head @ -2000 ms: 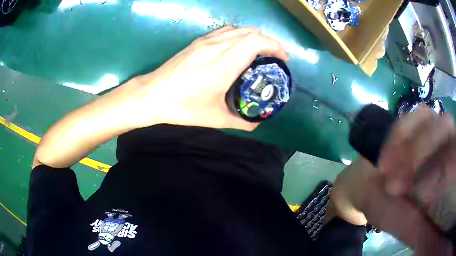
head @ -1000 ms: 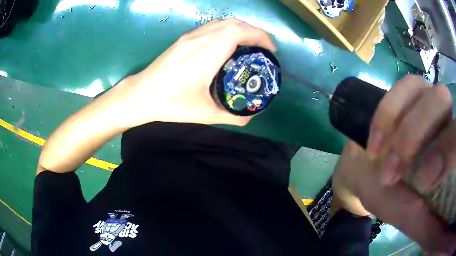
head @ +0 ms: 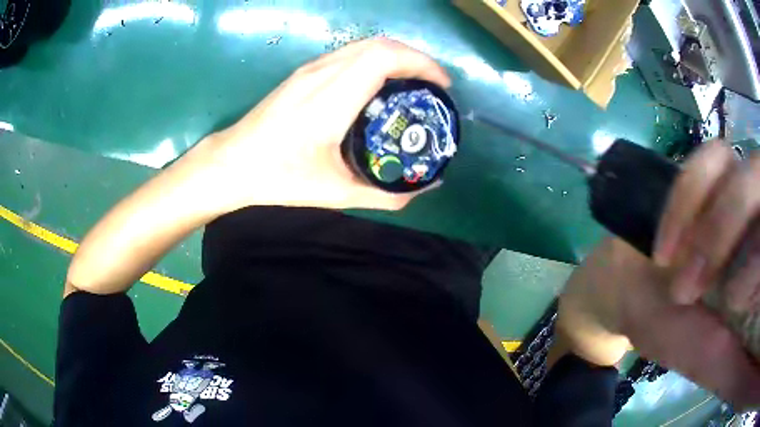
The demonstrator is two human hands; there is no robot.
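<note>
My left hand (head: 292,133) is wrapped around a black cylindrical housing (head: 355,154) and holds it with its open end up. A round blue circuit board (head: 398,123) lies inside it, with white wires, a pale ring and a green round part at its edge. My right hand (head: 708,242), blurred and cut off by the right edge, grips the black electric screwdriver (head: 631,190). Its long thin bit points left toward the housing. The tip ends just right of the housing's rim, apart from it as far as I can see.
An open cardboard box (head: 567,62) with blue circuit boards stands at the upper right. A metal screw feeder (head: 692,71) is beside it. Small specks lie on the green bench (head: 208,75). A black round object (head: 25,29) is at the upper left. A black gridded tray (head: 537,350) is low right.
My left hand and the housing have shifted left and slightly up. The screwdriver moved left, then back right, away from the housing. The grips have not changed.
</note>
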